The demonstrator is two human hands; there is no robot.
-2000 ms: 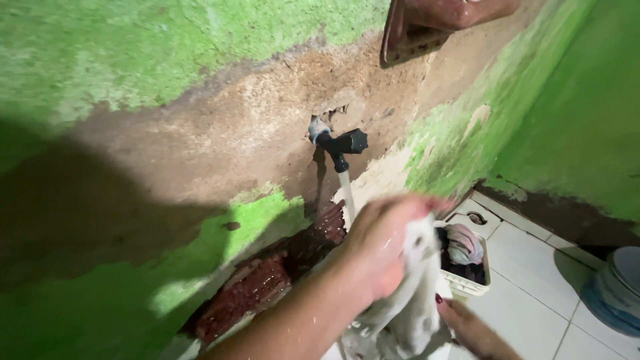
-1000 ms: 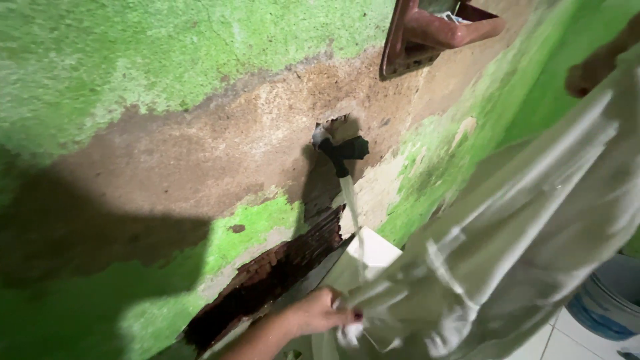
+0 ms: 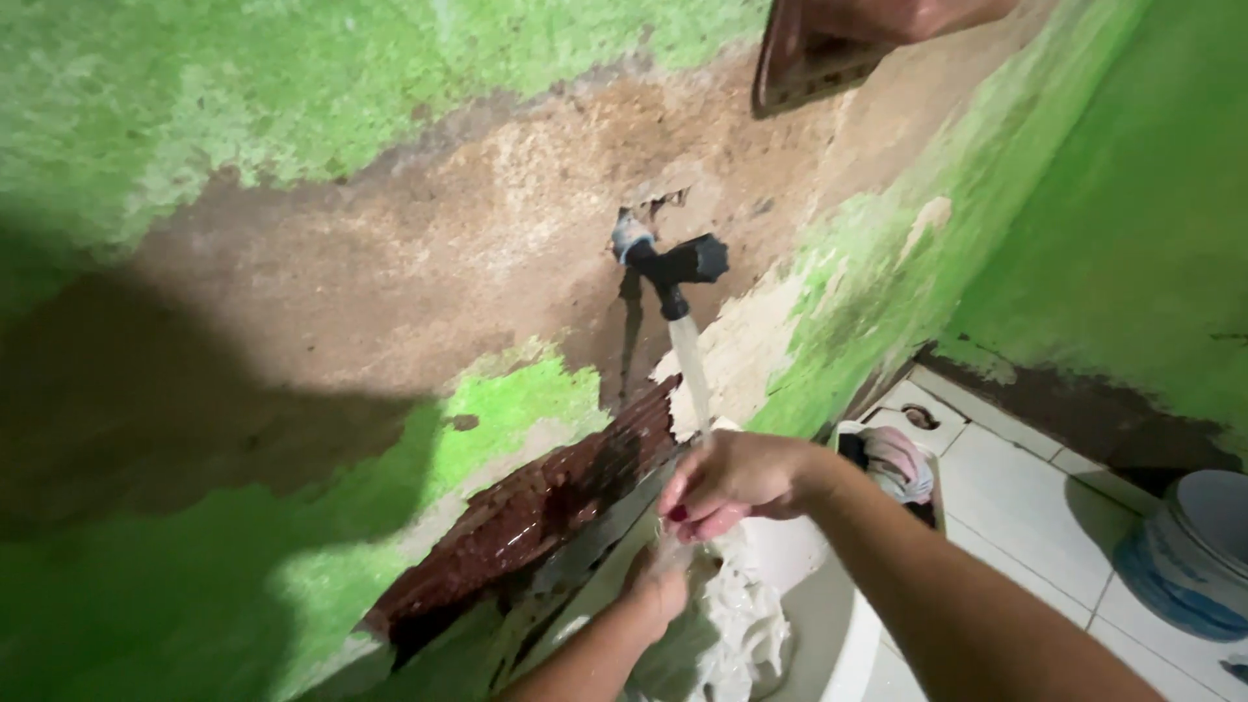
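Water runs from a black plastic tap (image 3: 678, 265) on the wall, down to my hands. My right hand (image 3: 731, 486) is closed on the upper part of a wet white cloth (image 3: 746, 624), just under the stream. Close below it, my left hand (image 3: 655, 585) also grips the cloth; its fingers are partly hidden. The cloth hangs bunched into a white basin (image 3: 853, 648), which holds water.
A light basket of clothes (image 3: 895, 463) stands on the white tiled floor (image 3: 1024, 507), near a round drain (image 3: 919, 417). At the right is a blue and white bucket (image 3: 1194, 556). A reddish-brown holder (image 3: 829, 58) is fixed to the peeling green wall (image 3: 487, 49).
The white cloth, spread wide at the right one second ago, is now bunched low over the basin. My right hand has come down from the upper right to beside my left hand.
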